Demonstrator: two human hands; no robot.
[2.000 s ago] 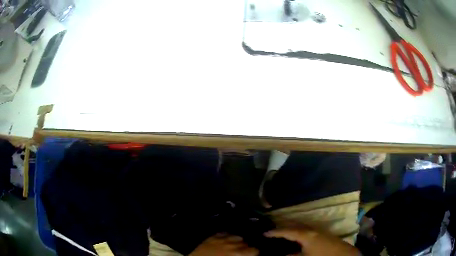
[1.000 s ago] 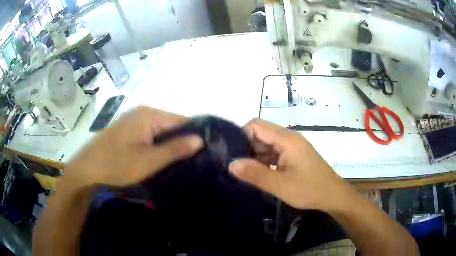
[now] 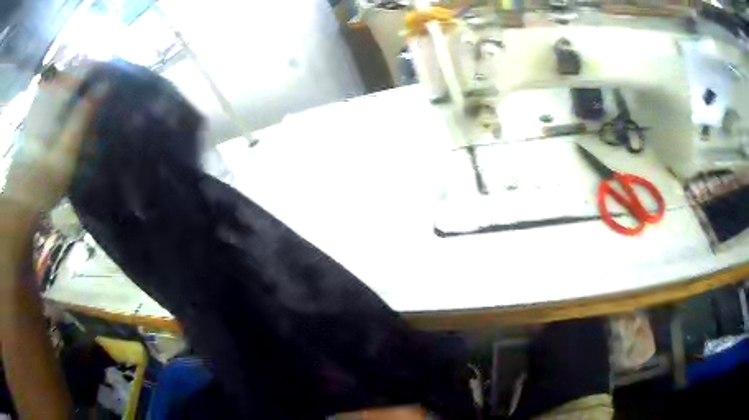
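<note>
A large black fabric garment piece (image 3: 271, 279) with faint purple-grey patches stretches from the upper left down to the lap at the bottom centre. My left hand (image 3: 53, 135) is raised at the far left, blurred, and holds the upper end of the cloth. My right hand (image 3: 382, 413) is cut off by the bottom edge; only a small strip of skin shows below the cloth, and its fingers are hidden. The white sewing machine (image 3: 534, 61) stands at the upper right, with its presser foot area (image 3: 476, 168) away from the cloth.
Red-handled fabric shears (image 3: 631, 203) lie on the white table (image 3: 369, 205) at the right. Small black scissors (image 3: 624, 131) lie behind them. A dark flat rectangle (image 3: 729, 209) with a patterned border is at the far right. The table's wooden front edge (image 3: 534, 312) curves across below.
My left hand has lifted the cloth up and far to the left, stretching it out. My right hand has dropped from above the table to the bottom edge. The view has shifted slightly.
</note>
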